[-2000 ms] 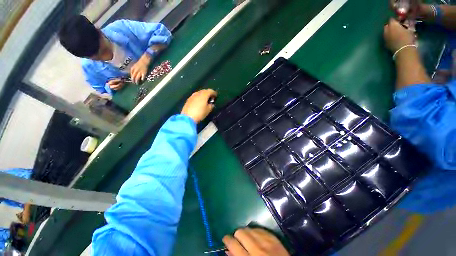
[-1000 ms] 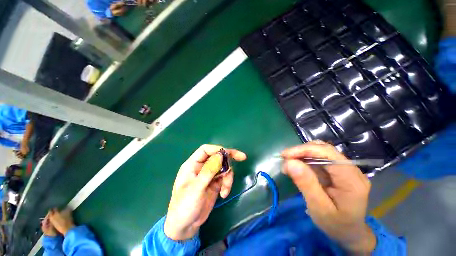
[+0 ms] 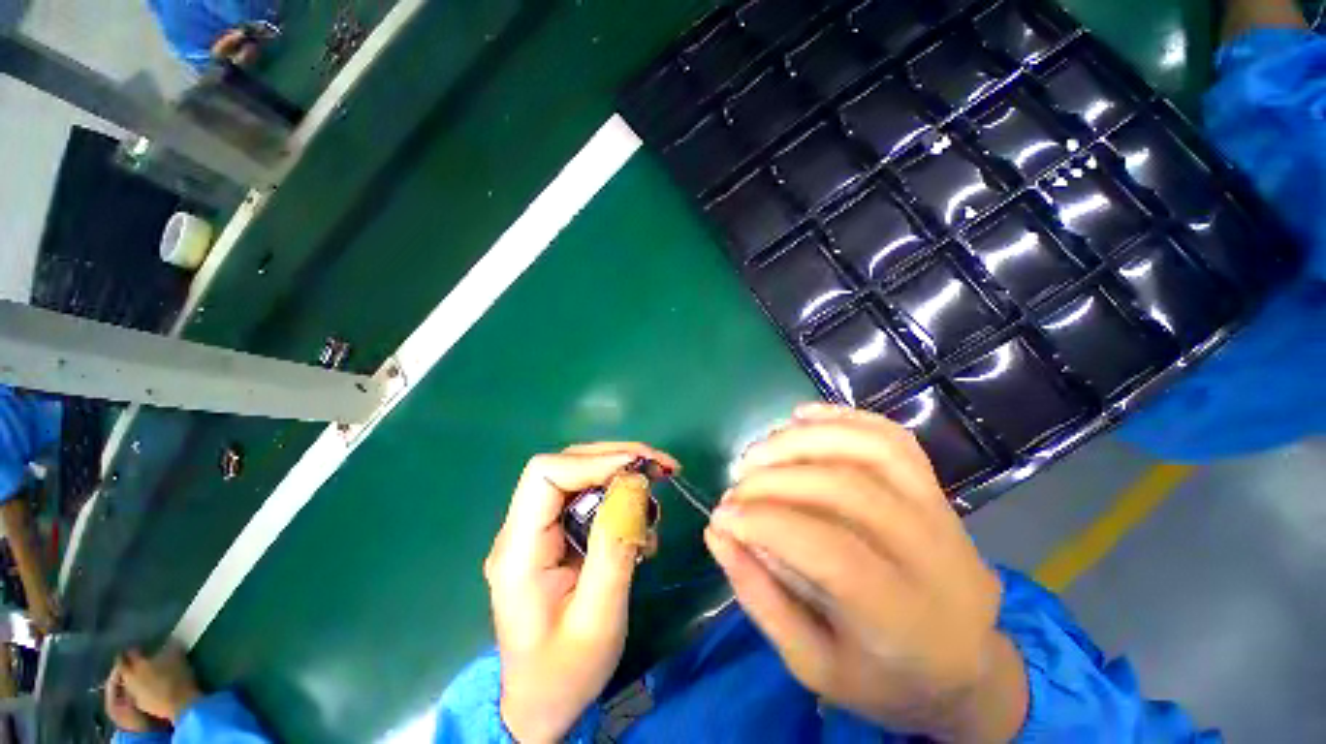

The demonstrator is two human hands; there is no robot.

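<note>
My left hand (image 3: 560,589) holds a small black device housing (image 3: 585,512) with shiny and reddish bits. A yellowish finger cot (image 3: 623,519) covers the thumb, which presses on the housing. My right hand (image 3: 858,560) is closed around thin metal tweezers (image 3: 689,496), held like a pen. Their tip points at the housing's upper right edge, by a small reddish bit. Whether the tip touches it is too small to tell. The inside of the housing is mostly hidden by the fingers.
A large black blister tray (image 3: 1003,247) with a few pale bits lies at the upper right. Beyond the white edge rail (image 3: 502,262), a dark green conveyor belt (image 3: 436,175) carries spaced units. A metal post (image 3: 189,364) crosses at left. Other people's blue sleeves show at the edges.
My right hand has moved left and brought the tweezers from clear of the housing to its edge. My left hand still holds the unit, now turned with the thumb across it.
</note>
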